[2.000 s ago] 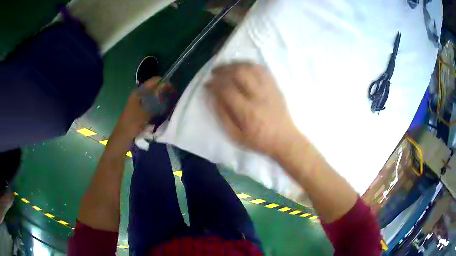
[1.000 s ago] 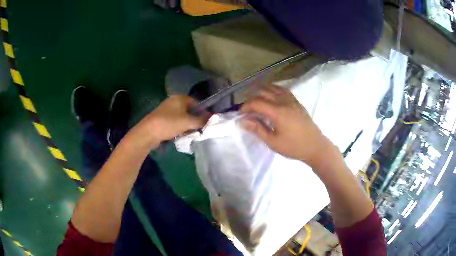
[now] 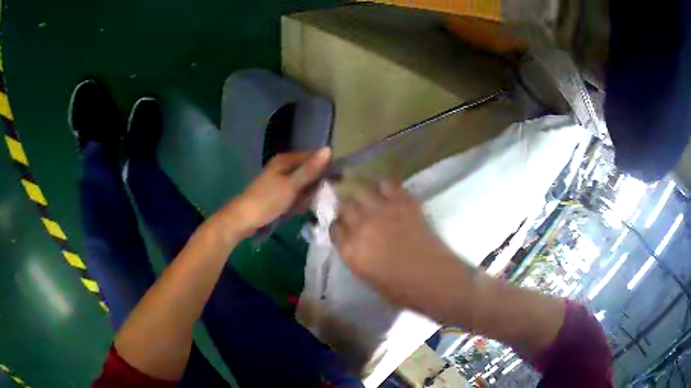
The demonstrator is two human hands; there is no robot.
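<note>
The white cloth cover lies over the work surface; its gathered corner is between my hands, and a brown stain shows near its lower edge. A thin dark tie runs taut from that corner to the upper right. My left hand pinches the tie's near end between thumb and fingers. My right hand is blurred, its fingers curled at the cloth corner; whether they grip the cloth or the tie is hidden.
A beige panel stands behind the cloth. A grey-blue bin is on the green floor beside it. A person in dark clothing is at the upper right. Yellow-black tape crosses the floor at left.
The view has turned; the scissors seen two seconds ago are no longer distinguishable. My hands have come together at the cloth corner. The dark-clothed person has shifted to the right, uncovering more beige panel.
</note>
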